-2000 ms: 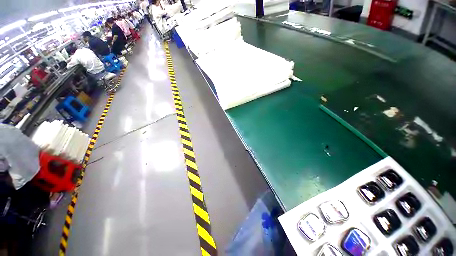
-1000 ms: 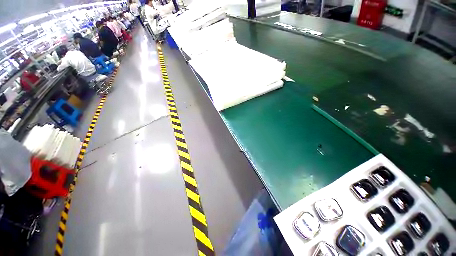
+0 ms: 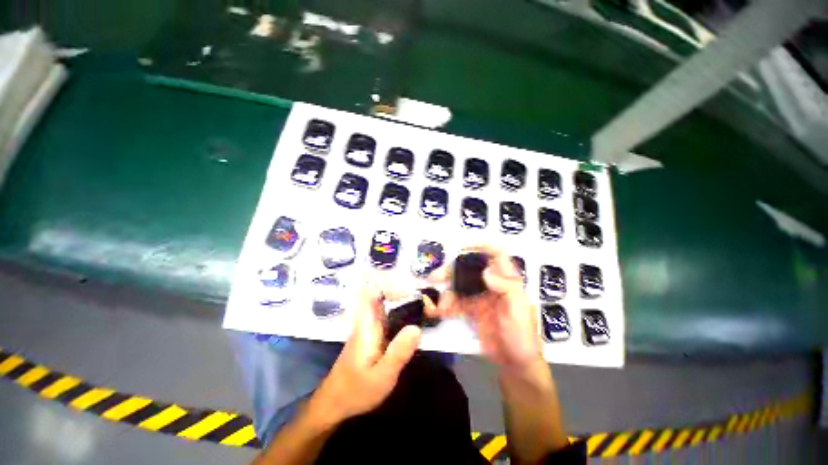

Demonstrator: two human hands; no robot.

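Note:
A white foam tray (image 3: pixel 472 343) lies on the green bench, with rows of black smartwatch bodies (image 3: pixel 440 165) in it. Some on the left side have lit coloured screens (image 3: pixel 384 248). My left hand (image 3: pixel 368 350) is over the tray's front edge, its fingers around a dark watch body (image 3: pixel 405 314). My right hand (image 3: pixel 505 316) is beside it, holding another dark watch body (image 3: pixel 469 273) between the fingers. Both hands are blurred. Another dark watch body (image 3: pixel 430 301) shows partly between the hands.
The green bench (image 3: pixel 145 200) runs behind and beside the tray. A white stack (image 3: pixel 27 95) is at the far left. A grey-white post (image 3: pixel 690 82) rises at the right. A white strip (image 3: pixel 423 113) and scraps lie beyond the tray. Yellow-and-black floor tape (image 3: pixel 163 418) is below.
The view has swung from the aisle to the tray, which now shows at the centre. Both hands have come into view, each on a watch body.

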